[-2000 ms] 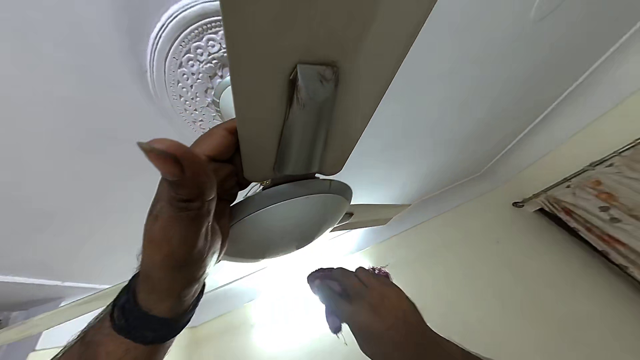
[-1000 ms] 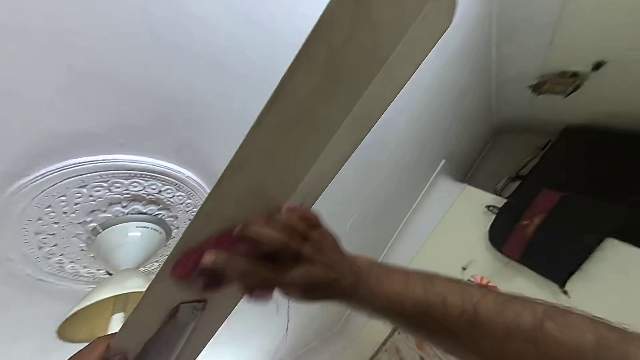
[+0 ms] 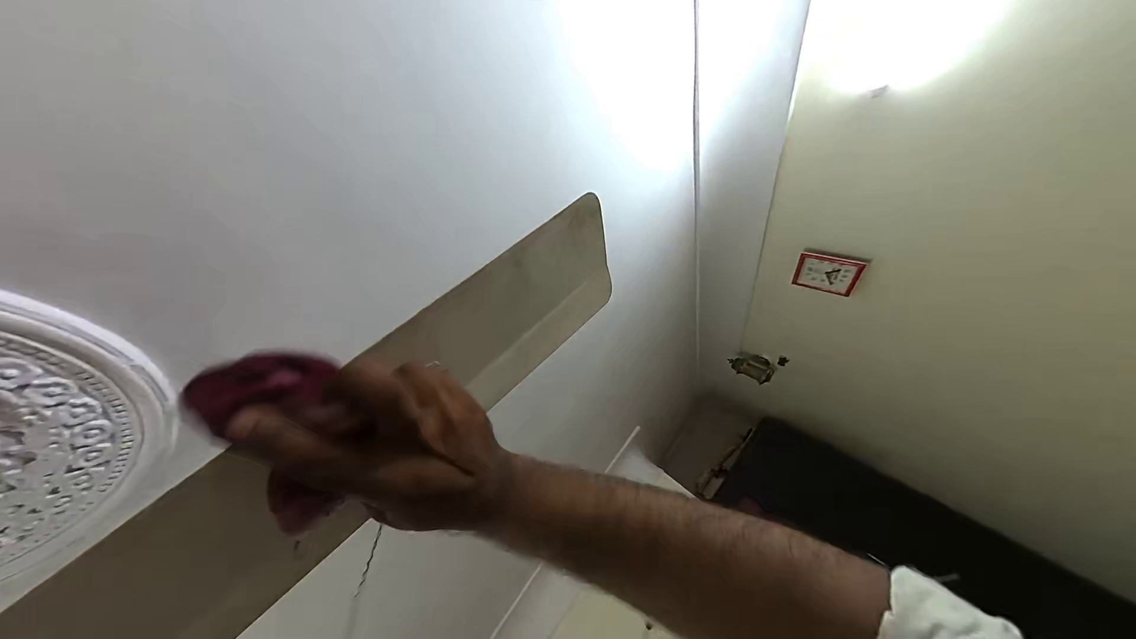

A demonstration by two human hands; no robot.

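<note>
A long beige ceiling fan blade [image 3: 524,284] runs from the lower left up to its rounded tip near the middle of the view. My right hand [image 3: 390,444] grips a dark maroon cloth [image 3: 266,390] against the blade, with the fingers wrapped over its edge and some cloth hanging below. Hand and cloth are slightly blurred. My left hand is out of view, as are the fan's motor housing and the blade's root.
A round ornate ceiling medallion [image 3: 62,435] lies at the left. On the right wall are a red-framed clock [image 3: 829,273] and a small wall fixture [image 3: 754,366]. A large black object [image 3: 852,497] stands below them.
The view has swung strongly, bringing the wall clock and blade tip into sight. The right hand, away from the blade at first, is now on it with the cloth. The left hand has left view.
</note>
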